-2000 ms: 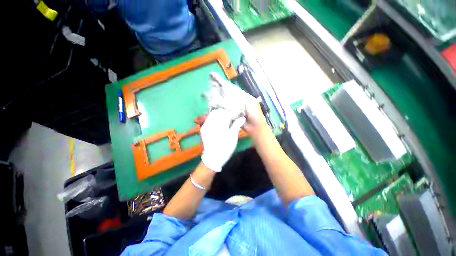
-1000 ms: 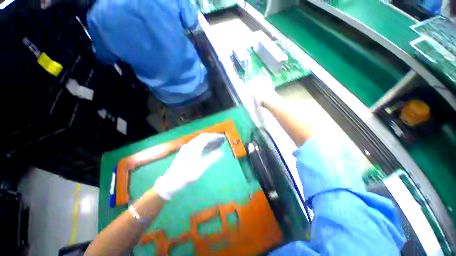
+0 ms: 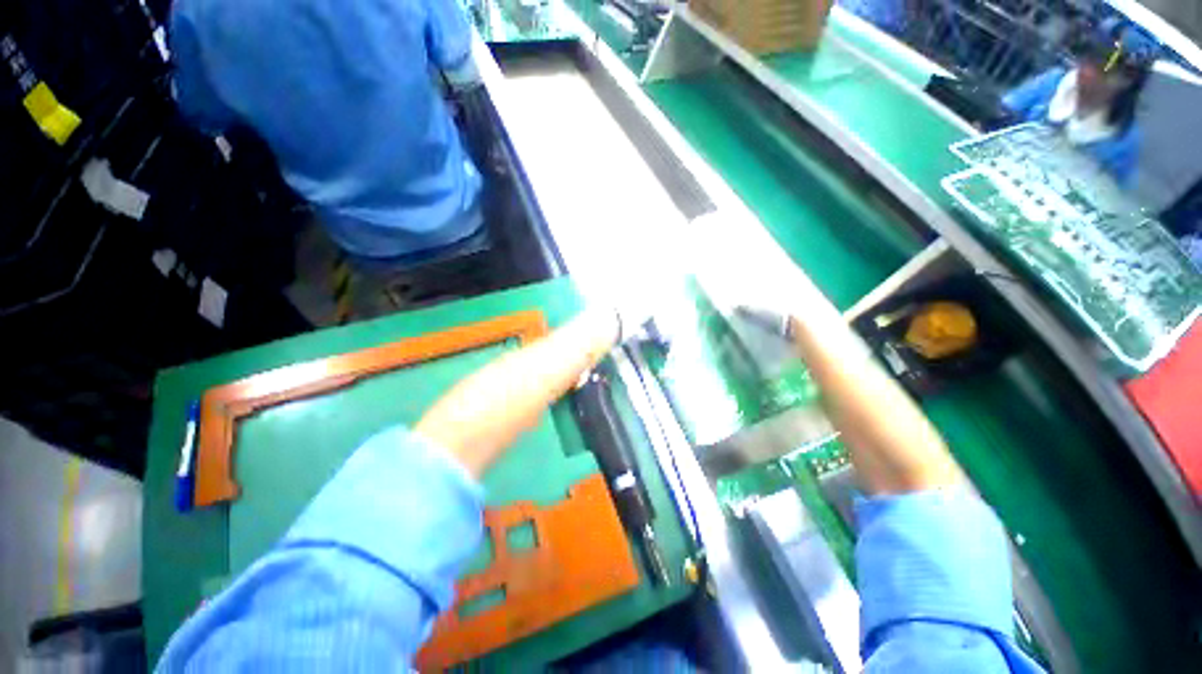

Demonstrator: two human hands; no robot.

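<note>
A green circuit board (image 3: 771,382) with pale heatsinks lies on the pale conveyor, blurred and partly washed out by glare. My left hand (image 3: 635,316) is at its left side, and my right hand (image 3: 754,313) is at its far right side. Both gloved hands are nearly lost in the glare, so their grip cannot be told. The orange fixture (image 3: 559,566) lies on the green mat (image 3: 316,481) with no board in it. A black electric screwdriver (image 3: 613,445) lies along the mat's right edge.
More boards with heatsinks (image 3: 791,560) are on the near conveyor. A blue marker (image 3: 189,454) lies at the mat's left edge. A person in blue (image 3: 330,119) stands beyond the mat. Right of the conveyor are a shelf divider (image 3: 903,281), an orange roll (image 3: 941,329) and patterned panels (image 3: 1074,237).
My left hand has moved from over the fixture to the conveyor. My right hand has come nearer from the far conveyor, and the board that was there now shows nearer, between my hands.
</note>
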